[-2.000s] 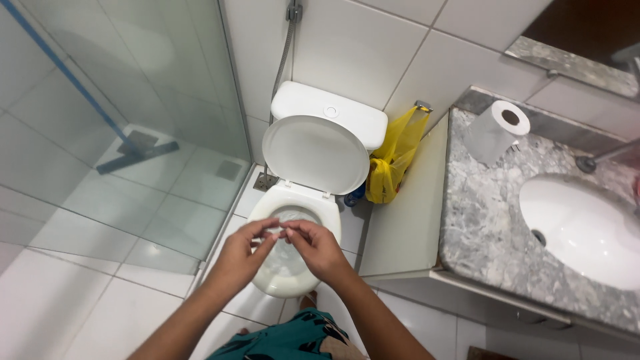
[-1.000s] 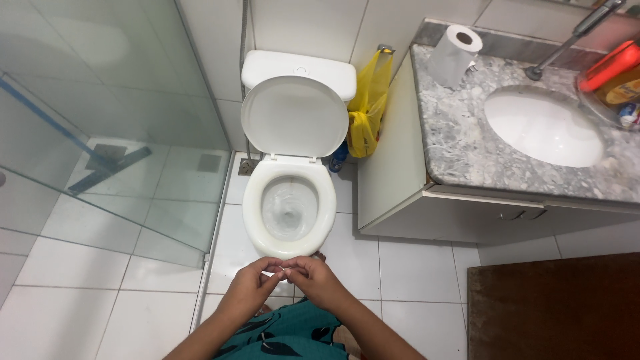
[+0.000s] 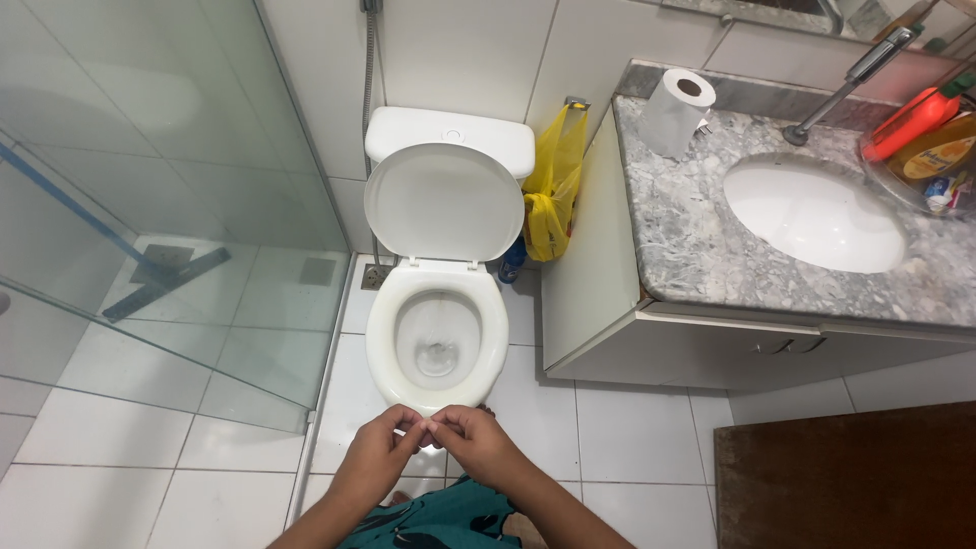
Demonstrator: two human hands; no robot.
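Note:
My left hand (image 3: 390,441) and my right hand (image 3: 467,440) meet at the fingertips, just in front of the rim of the white toilet bowl (image 3: 380,335). Thumbs and index fingers are pinched together; whether something small is between them cannot be told. The toilet lid (image 3: 444,202) stands raised against the cistern (image 3: 488,137), with the seat down and water in the bowl. Below the hands, teal patterned cloth (image 3: 435,518) covers the lap.
A glass shower panel (image 3: 252,229) and a blue-handled squeegee (image 3: 168,286) are at left. A yellow plastic bag (image 3: 550,206) hangs beside the cistern. At right, a granite counter (image 3: 679,252) bears a toilet paper roll (image 3: 675,114) and surrounds a basin (image 3: 816,217). A brown wooden panel (image 3: 846,476) is lower right.
Two seconds ago both hands were over the bowl; now they are nearer the body, in front of its rim. Their fingertips have stayed close together. The view has shifted.

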